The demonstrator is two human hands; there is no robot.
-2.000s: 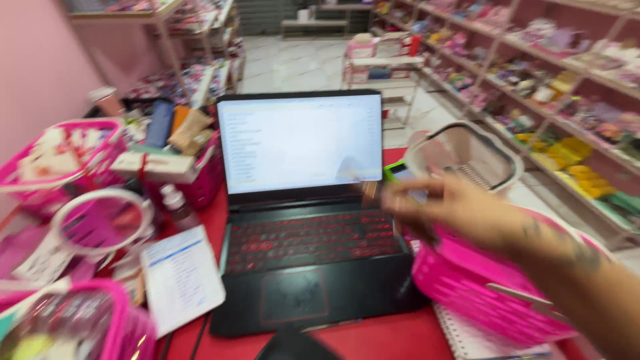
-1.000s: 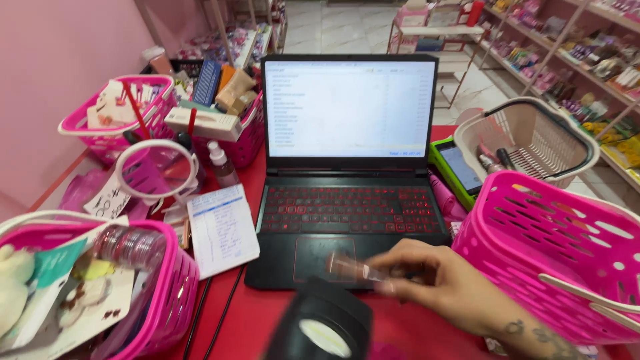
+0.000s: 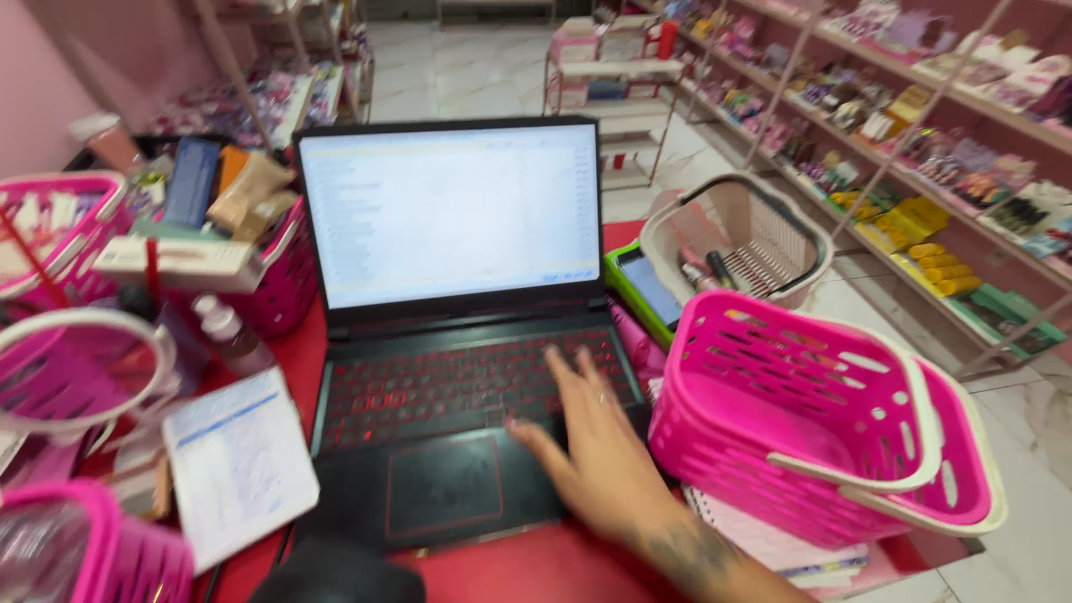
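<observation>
My right hand (image 3: 590, 440) lies over the right part of the black laptop's keyboard (image 3: 469, 377), fingers spread, with nothing in it. The laptop screen (image 3: 452, 218) is lit and shows a blurred list. A dark rounded object (image 3: 339, 574), blurred, shows at the bottom edge below the laptop. Left of the laptop lies a written notepad page (image 3: 243, 469). An empty-looking pink plastic basket (image 3: 770, 427) with white handles stands right of my hand. My left hand is not in view.
Pink baskets full of goods (image 3: 276, 285) crowd the left side, with a pump bottle (image 3: 230, 335) beside them. A beige basket (image 3: 737, 243) and a phone in a green holder (image 3: 645, 285) stand behind the pink basket. Stocked shelves (image 3: 879, 151) line the right.
A second ago my right hand held a small clear item near the touchpad, beside a black scanner-like device. Now the hand is bare and farther up, over the keys.
</observation>
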